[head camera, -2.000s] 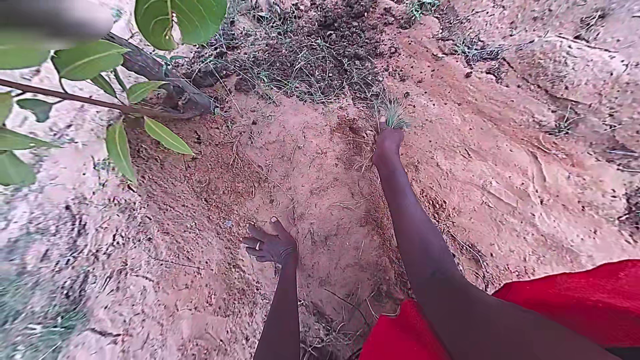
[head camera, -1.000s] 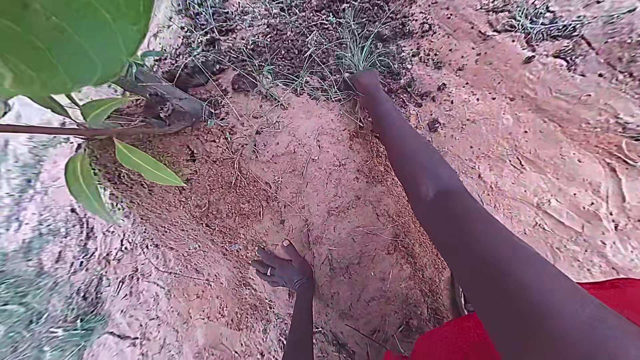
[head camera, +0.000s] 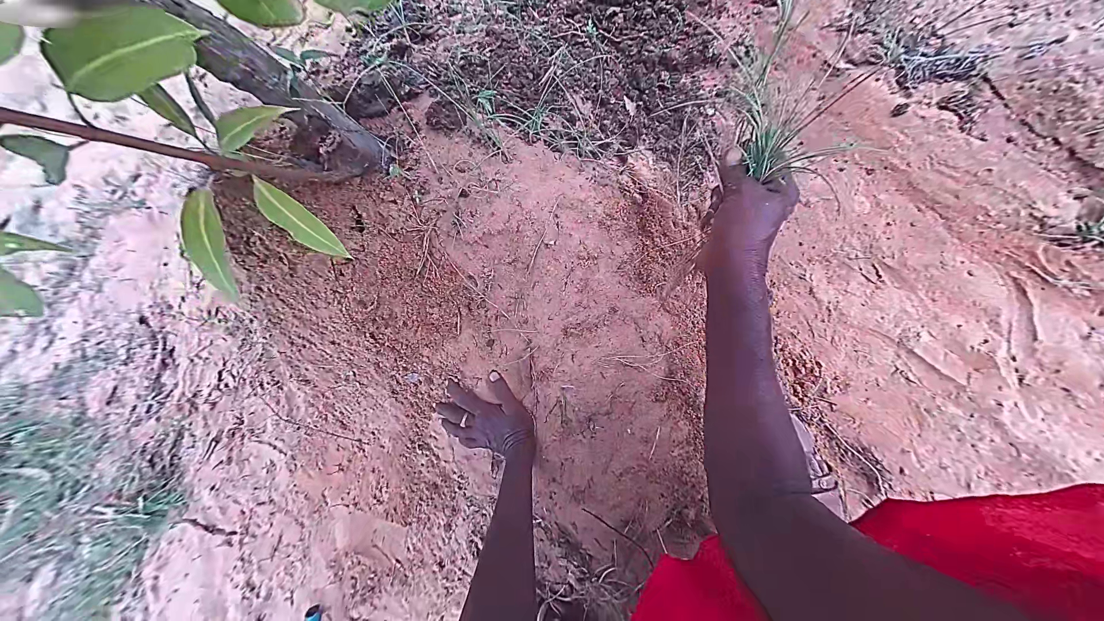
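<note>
My right hand (head camera: 752, 203), at the upper right, is closed around a tuft of green grass (head camera: 770, 142) whose blades stick up past the fingers. Lower down, left of centre, my left hand (head camera: 488, 420) is spread over the reddish soil (head camera: 586, 319) with nothing held. A ring shows on one of its fingers. Whether the left palm bears on the ground cannot be told.
A tree trunk (head camera: 285, 86) with a leafy branch (head camera: 164, 145) comes in at the upper left. Dark clumpy soil with loose grass (head camera: 586, 69) lies at the top. More grass (head camera: 78, 500) is at lower left, red cloth (head camera: 992, 535) at lower right.
The right hand, a second ago at the edge of the weedy dark soil, has shifted to the right with a grass tuft in it. The left hand stays spread over the soil.
</note>
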